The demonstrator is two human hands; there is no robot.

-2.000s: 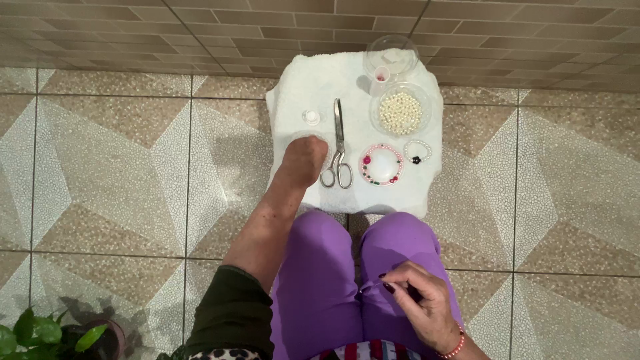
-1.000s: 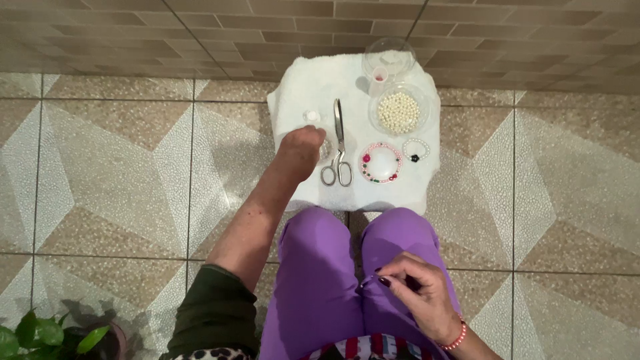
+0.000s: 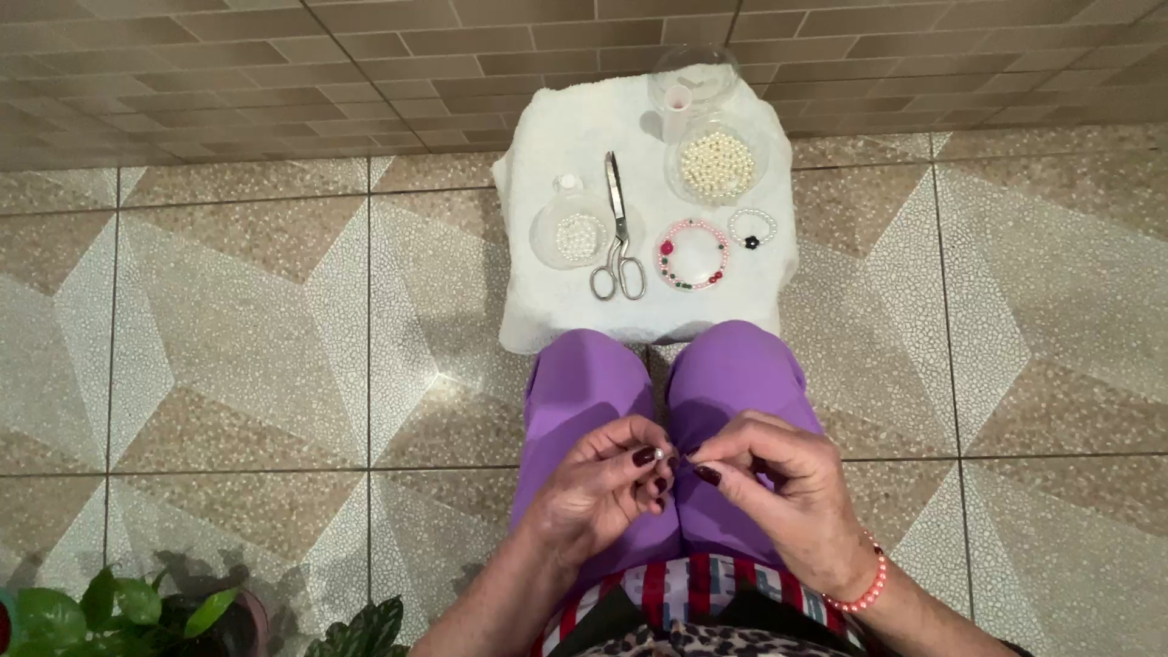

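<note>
Above my lap, my left hand pinches a small white pearl bead between thumb and finger. Close by on the right, the thumb and forefinger of my right hand are together; whatever thin thing they may hold is too small to tell. On the white towel lie metal scissors, blades pointing away from me. Left of them is a clear dish of white beads. To the right are a pink beaded bracelet around a clear round piece and a white beaded loop with a black flower.
A clear bowl of cream pearl beads stands at the towel's back right, near a small pale cup and a clear container. A tiled wall rises behind. Potted plants are at the lower left.
My left hand has come back from the left dish on the towel to my lap, beside my right hand, and now holds a bead. The dish it covered is in view.
</note>
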